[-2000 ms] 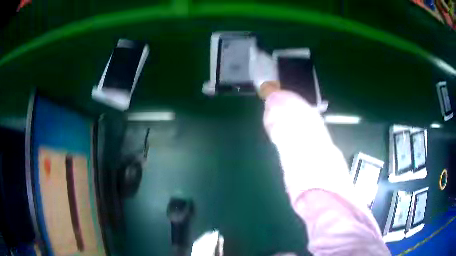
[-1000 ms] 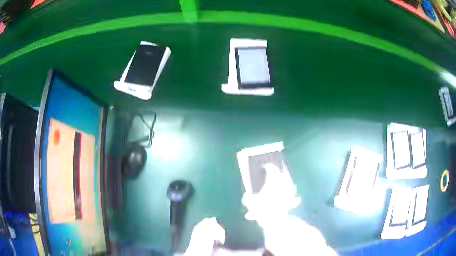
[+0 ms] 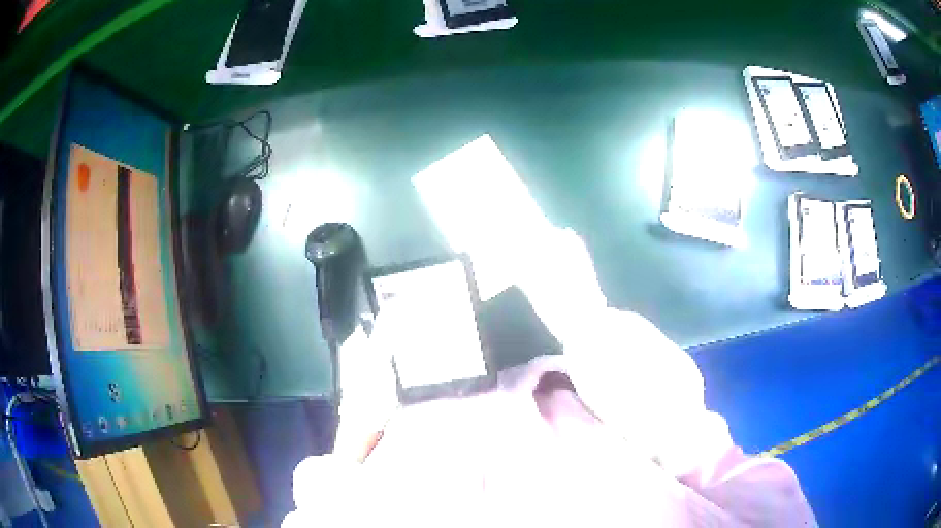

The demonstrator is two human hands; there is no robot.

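Observation:
An e-reader (image 3: 431, 328) with a glaring white screen and black border faces up at the bench's front edge. My left hand (image 3: 363, 376), white-gloved and overexposed, holds it at its left edge. My right hand (image 3: 552, 263), also gloved and washed out by glare, lies over the lower right part of an empty white carrier tray (image 3: 477, 186); whether its fingers grip the tray cannot be told. The black barcode scanner (image 3: 335, 263) stands just left of the e-reader.
The monitor (image 3: 119, 258) stands at left, with the mouse (image 3: 241, 211) beside it. Trays with devices lie at the top left (image 3: 258, 41), top middle (image 3: 466, 19) and right (image 3: 800, 119). A yellow ring (image 3: 905, 196) lies far right. Tan boxes (image 3: 170, 480) are below the monitor.
The view has tilted down. The e-reader has left its tray and is now in my left hand, screen up. The tray now shows bare, with my right hand over its lower part.

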